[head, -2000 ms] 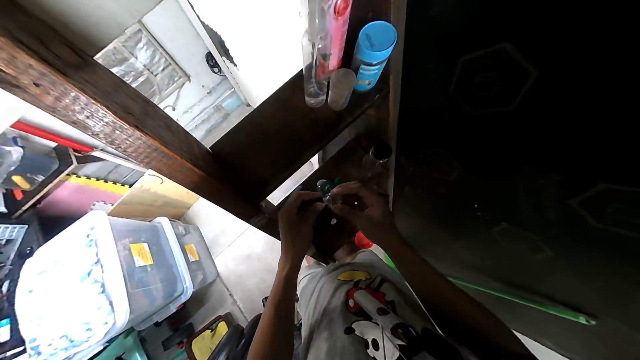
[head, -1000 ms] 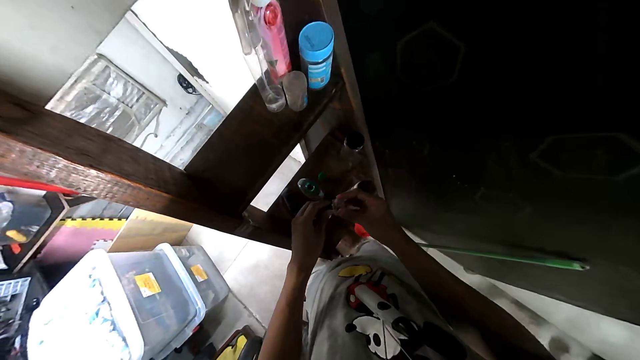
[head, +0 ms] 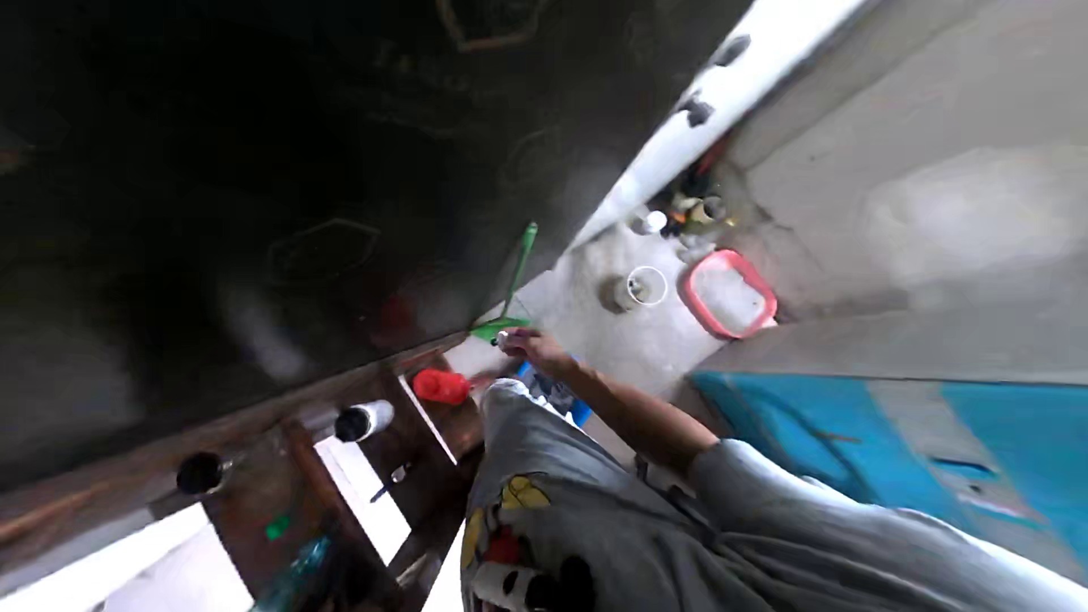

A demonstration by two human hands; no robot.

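My right hand (head: 537, 348) reaches out over the floor near the middle of the view, its fingers closed on a small whitish object (head: 503, 340) with a dark end. Just past the fingertips is a green plastic dustpan or broom head (head: 500, 328) with a long green handle. My left hand cannot be made out. To the left on the dark wooden shelving lie a red container (head: 440, 387), a black and white cylindrical container (head: 364, 421), a dark round cup (head: 200, 473) and a small green piece (head: 277, 527). A blurred teal item (head: 297, 569) is below them.
A dark board (head: 255, 212) fills the upper left. On the floor are a white-rimmed bucket (head: 646, 286), a pink-rimmed basin (head: 728, 293) and several small items by the wall. A blue bin (head: 580, 412) lies below my right forearm. A blue panel (head: 799, 425) stands at right.
The view has swung strongly to the right. Earlier, both hands were together at the wooden shelf; now my right hand is extended away from it, and my left hand no longer shows.
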